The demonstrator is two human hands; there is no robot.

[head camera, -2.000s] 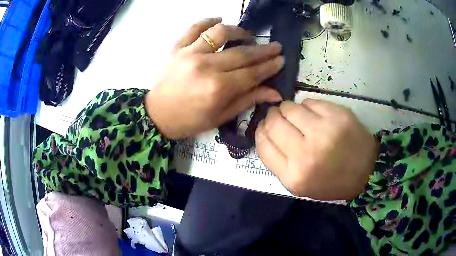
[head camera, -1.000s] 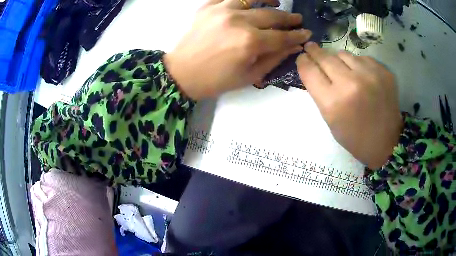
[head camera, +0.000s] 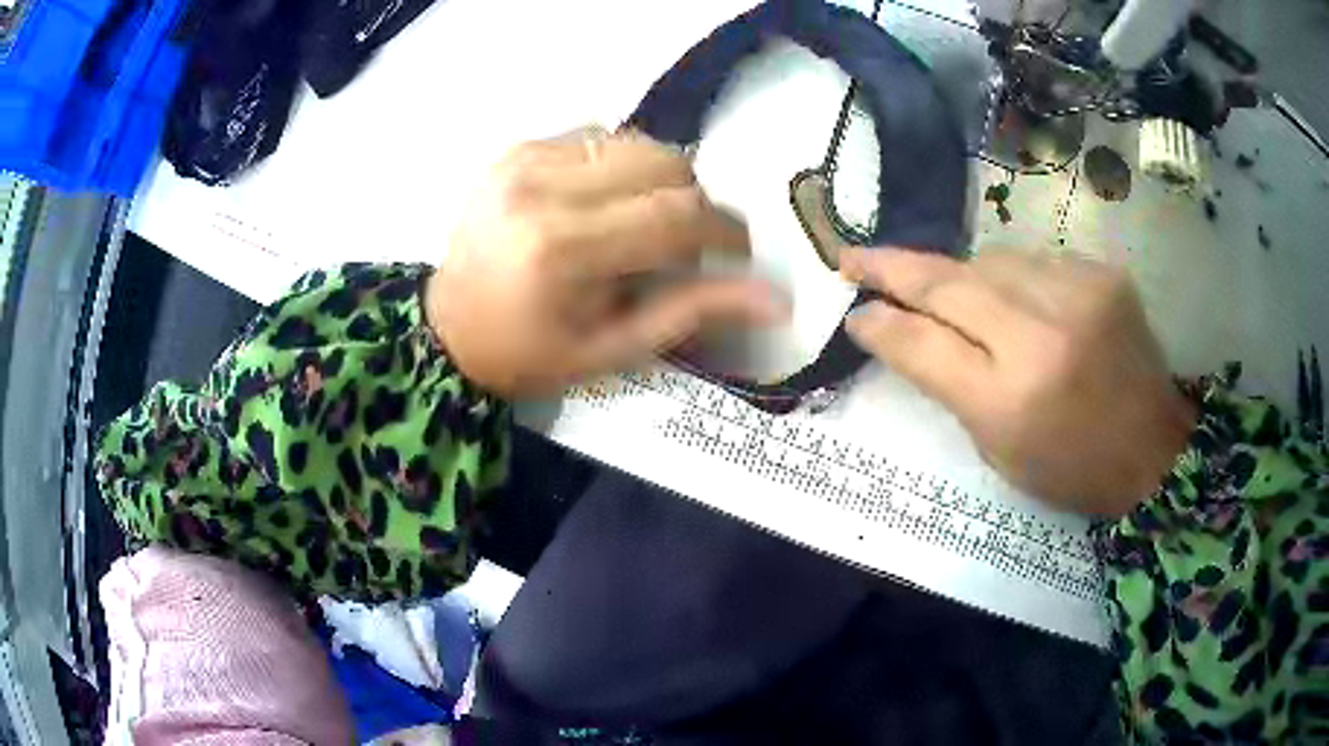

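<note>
A dark fabric loop (head camera: 926,161) lies spread as an open ring on the white table, its lower edge near the printed scale. Small zipper teeth seem to show along that edge. My left hand (head camera: 583,270) is blurred over the loop's left side; whether its fingers grip the fabric cannot be told. My right hand (head camera: 1028,357) has its fingertips on the loop's lower right side, holding the band. A wire guide with a tan oval pad (head camera: 819,219) shows inside the ring.
Sewing machine parts with a needle plate (head camera: 1042,124) and a ribbed cream knob (head camera: 1167,150) are at upper right. Dark pieces (head camera: 233,110) and a blue bin (head camera: 80,102) are at upper left. A dark pointed tool (head camera: 1309,391) lies at far right. Lint is scattered near the machine.
The dark fabric, earlier bunched under both hands, now shows as an open ring. My left hand has moved left and down, away from my right hand. The wire guide has come into view.
</note>
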